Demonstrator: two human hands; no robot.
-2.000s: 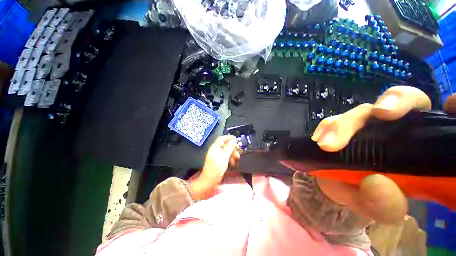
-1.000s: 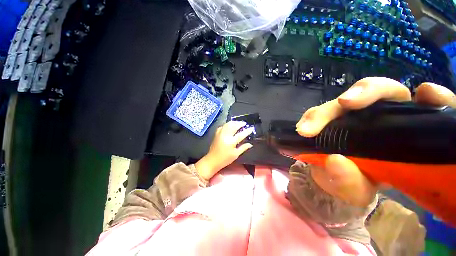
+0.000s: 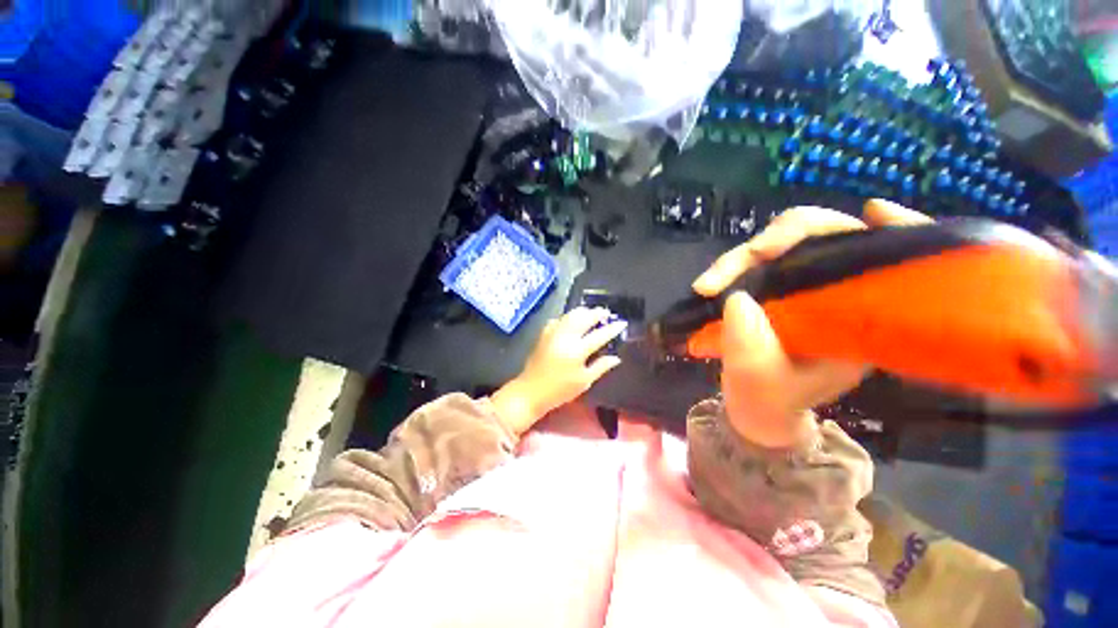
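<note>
My left hand (image 3: pixel 565 364) is on a small black plastic housing (image 3: pixel 617 306) right of the screw tray, its fingertips on the housing; the hand hides part of it. My right hand (image 3: pixel 766 356) grips the black and orange-red electric screwdriver (image 3: pixel 901 313), which lies sideways with its front end towards the housing. The tip is blurred, so contact cannot be told. The blue screw tray (image 3: pixel 503 275) holds silvery-white screws. Other black housings (image 3: pixel 683 210) lie behind, partly hidden by the right hand.
Loose black parts and a few green boards (image 3: pixel 576 161) lie behind the tray. A clear plastic bag (image 3: pixel 613 61) is at the back. Circuit boards (image 3: pixel 858 135) are at back right, pale plates (image 3: pixel 141 104) at far left. A brown bag (image 3: pixel 944 577) is at lower right, a cardboard box (image 3: pixel 1042 123) at far right.
The screwdriver has rolled so more of its orange side shows, and my right hand has shifted left. My left hand stays at the housing, its fingers more spread than at first. The view has shifted.
</note>
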